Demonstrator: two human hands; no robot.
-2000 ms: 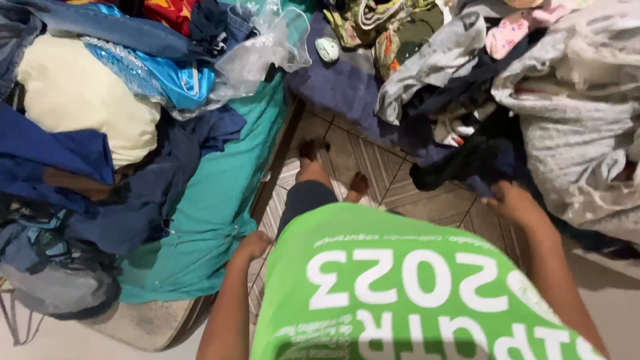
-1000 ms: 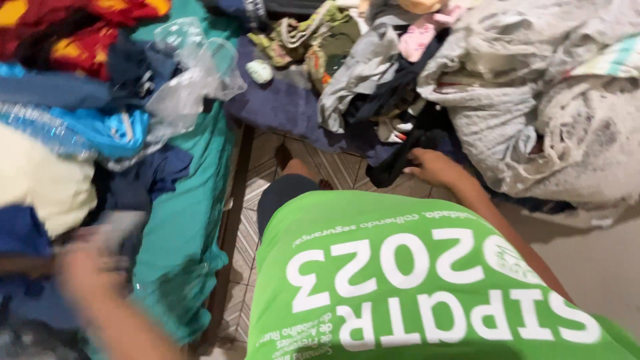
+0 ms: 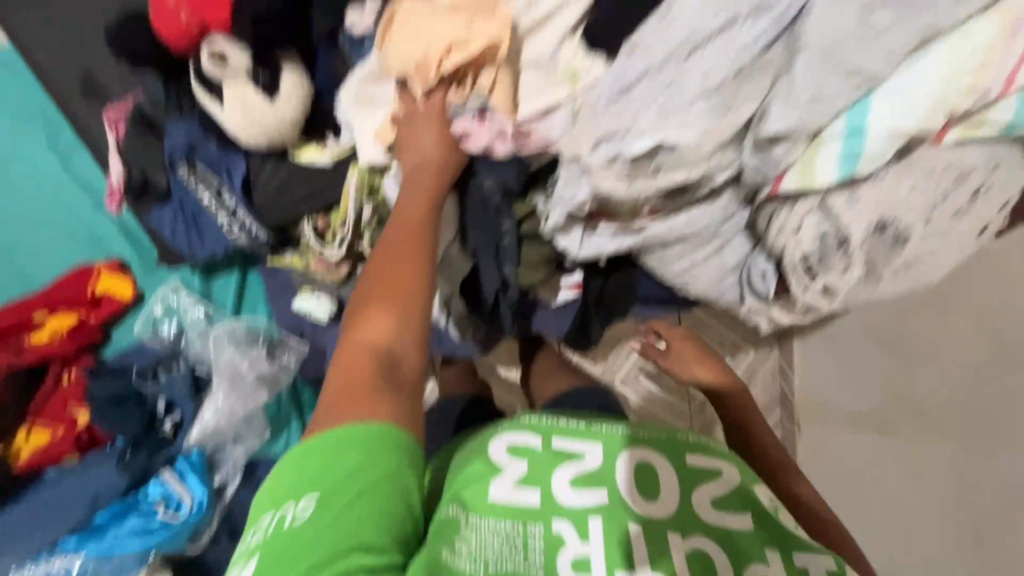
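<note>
My left hand (image 3: 428, 140) reaches into the heap at the top middle, touching a peach-coloured cloth (image 3: 448, 40); its fingers are partly hidden, so its grip cannot be made out. Just right of it lies a pink patterned cloth (image 3: 488, 132). A dark garment (image 3: 492, 232) hangs below that cloth. My right hand (image 3: 680, 354) is over the tiled floor with its fingers curled, and whether it holds anything is unclear. Close to it is a black cloth (image 3: 604, 300) at the heap's lower edge. A large whitish-grey textile (image 3: 664, 128) lies above my right hand.
Clear plastic bags (image 3: 240, 376), a red and yellow cloth (image 3: 64, 352) and a bright blue item (image 3: 152, 504) lie at the left on a teal sheet (image 3: 40, 184). A navy garment (image 3: 212, 188) and a cream rounded item (image 3: 264, 104) are at the upper left. A striped cloth (image 3: 864, 136) is at the right.
My left hand, blurred over the left pile a second ago, is now in the upper heap by the peach cloth. My right hand is now apart from the black cloth it was at. The view has shifted.
</note>
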